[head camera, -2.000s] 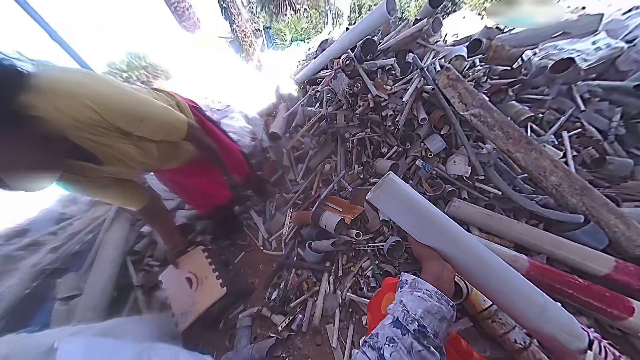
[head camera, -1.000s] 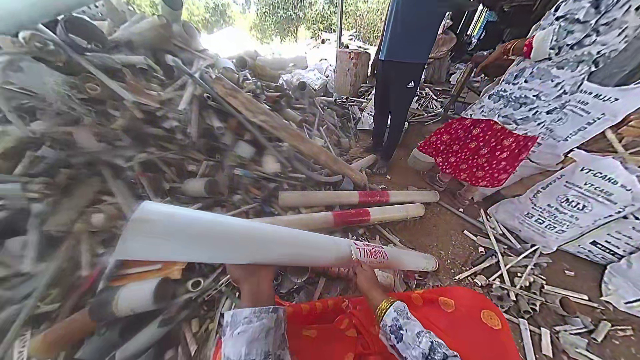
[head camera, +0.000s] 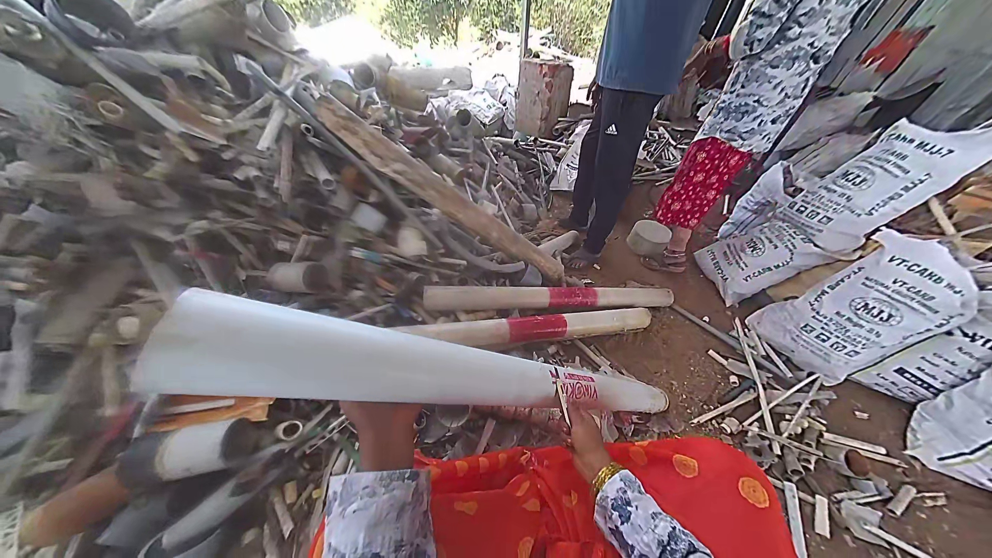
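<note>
A long white plastic pipe lies across my front, its wide end at the left and its narrower end at the right. My left hand is under the pipe left of its middle; the pipe hides the fingers. Beside the printed red label, my right hand holds a thin blade-like tool upright against the pipe. What kind of tool it is, I cannot tell. Orange cloth with yellow spots covers my lap. Beyond the pipe lie two cream pipes with red bands.
A heap of scrap pipes rises at the left, with a long wooden beam across it. Two people stand farther back. Printed white sacks lie at the right, near pipe offcuts on the ground.
The view has swung far to the right since the first frame. A thin tool now shows in my right hand at the pipe's label. The person in patterned clothes, bent a second ago, now stands more upright.
</note>
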